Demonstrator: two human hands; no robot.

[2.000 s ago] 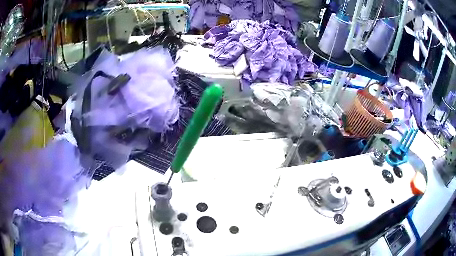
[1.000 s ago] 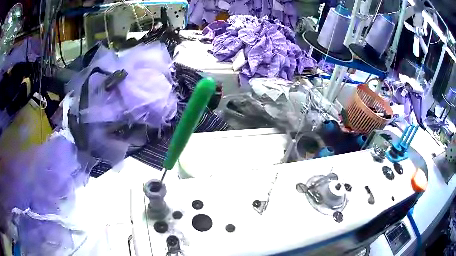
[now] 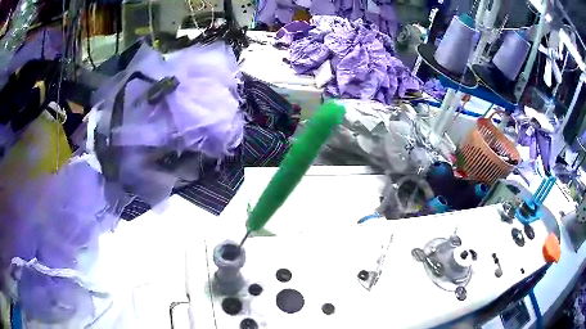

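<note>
Neither of my hands shows in the head view. The white sewing machine head [image 3: 347, 263] lies nearest in front of me, with an orange knob [image 3: 551, 248] at its right end. A green stick [image 3: 297, 166] stands tilted to the right in the metal post [image 3: 229, 265] at the machine's left end. A bunch of sheer lilac tulle [image 3: 193, 96] with a dark strap [image 3: 119, 103] lies behind at the left. More lilac tulle [image 3: 64, 218] lies nearer at the left edge. The needle area is out of view.
Purple fabric pieces [image 3: 353, 58] are heaped behind. Crinkled clear bags [image 3: 379, 138] lie behind the machine. An orange basket [image 3: 487, 151] and blue pegs [image 3: 536, 200] are at the right. Lilac thread cones [image 3: 456, 46] stand upper right. Dark striped cloth [image 3: 215, 193] lies behind left.
The view has shifted, so the machine, green stick and basket appear farther right. The green stick looks more tilted to the right. The tulle bunches look much the same.
</note>
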